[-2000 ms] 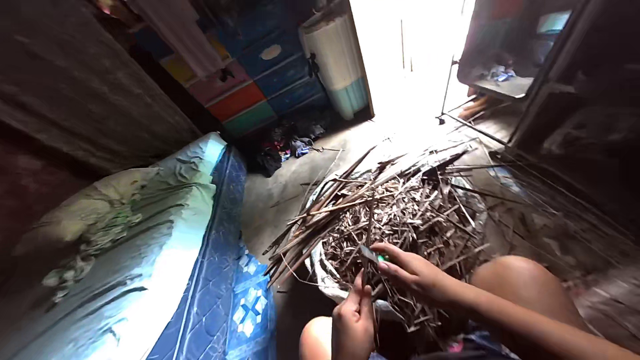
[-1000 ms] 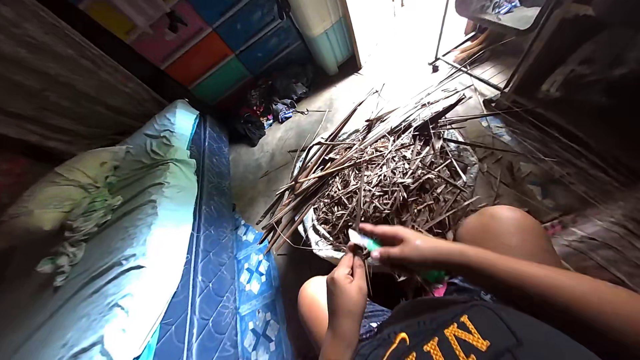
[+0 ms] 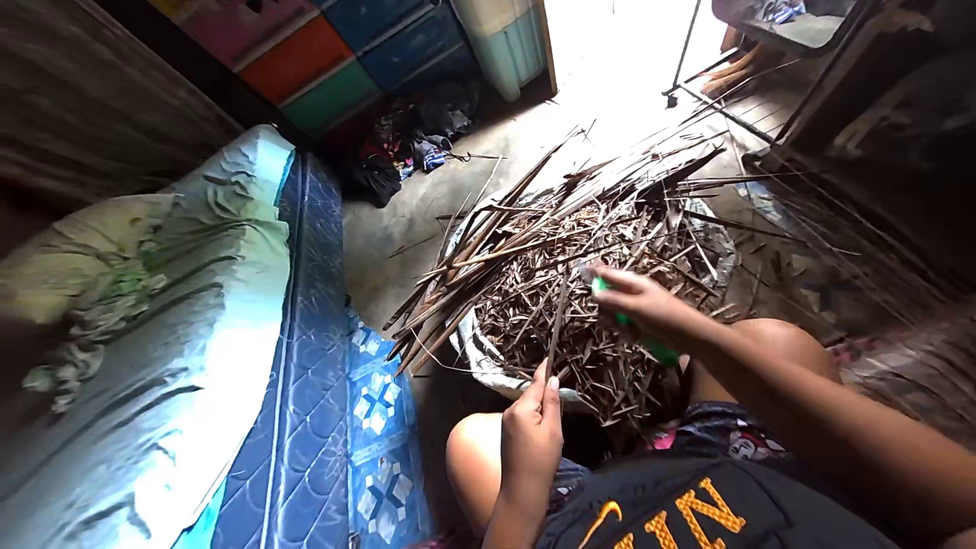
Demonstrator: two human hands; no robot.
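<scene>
My left hand (image 3: 536,415) pinches the lower end of a thin dry brown leaf strip (image 3: 560,324), which points up and away over the pile. My right hand (image 3: 640,305) is closed around a green-handled tool (image 3: 657,351), probably a knife; a short pale piece of it shows at the fingertips, slightly blurred. Beneath both hands lies a heap of short dry leaf pieces (image 3: 526,320) in an opened white sack (image 3: 488,366). Longer dry strips (image 3: 457,297) rest across the sack's left and far sides.
A blue mattress (image 3: 305,343) with a pale sheet runs along the left, beside a blue patterned mat (image 3: 381,427). Coloured drawers (image 3: 297,57) and a pile of clothes (image 3: 412,145) stand beyond. At the upper right are a metal-legged frame (image 3: 724,114) and part of a person's foot (image 3: 732,72).
My hands were close together one second ago; now the right hand is farther forward and apart from the left. A long strip shows clearly in my left hand.
</scene>
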